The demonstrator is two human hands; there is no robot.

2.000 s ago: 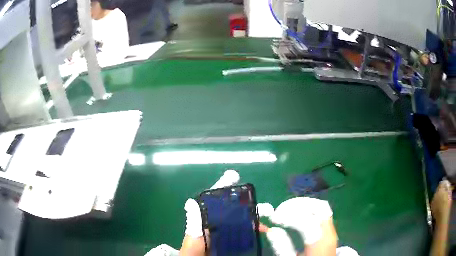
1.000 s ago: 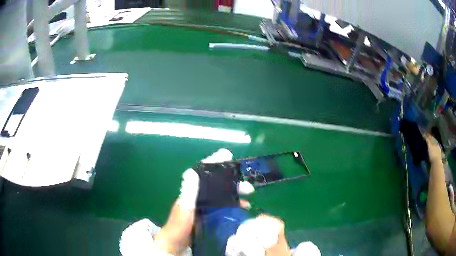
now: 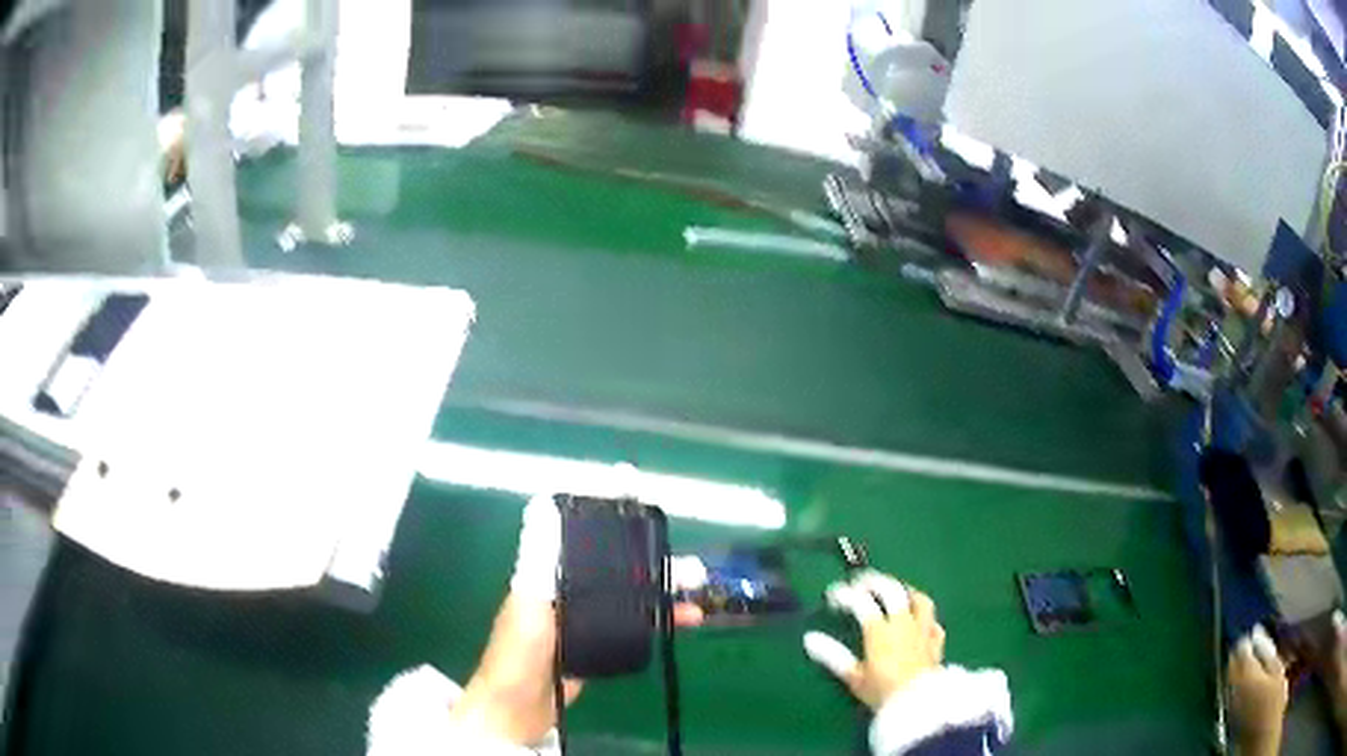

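Observation:
My left hand (image 3: 517,650), with white finger cots, holds a black phone frame (image 3: 613,583) upright. The frame's upper part is filled with a plain dark block; its lower part is see-through. My right hand (image 3: 894,643), also with white cots, is over the green belt, fingers apart and holding nothing visible. Its fingertips are near the right end of a second frame (image 3: 761,581) with a dark blue panel, which lies partly behind the held frame. Whether they touch it I cannot tell.
Another frame (image 3: 1053,600) lies farther right on the green belt (image 3: 665,355). A white fixture plate (image 3: 281,414) with a dark phone-shaped piece is at left. A press machine (image 3: 1034,296) stands back right. Another person's hands (image 3: 1259,687) are at the right edge.
The blue part seen on the held frame's lower half is gone from view. My right hand has moved off it to the right and opened. A further frame now shows on the belt at right.

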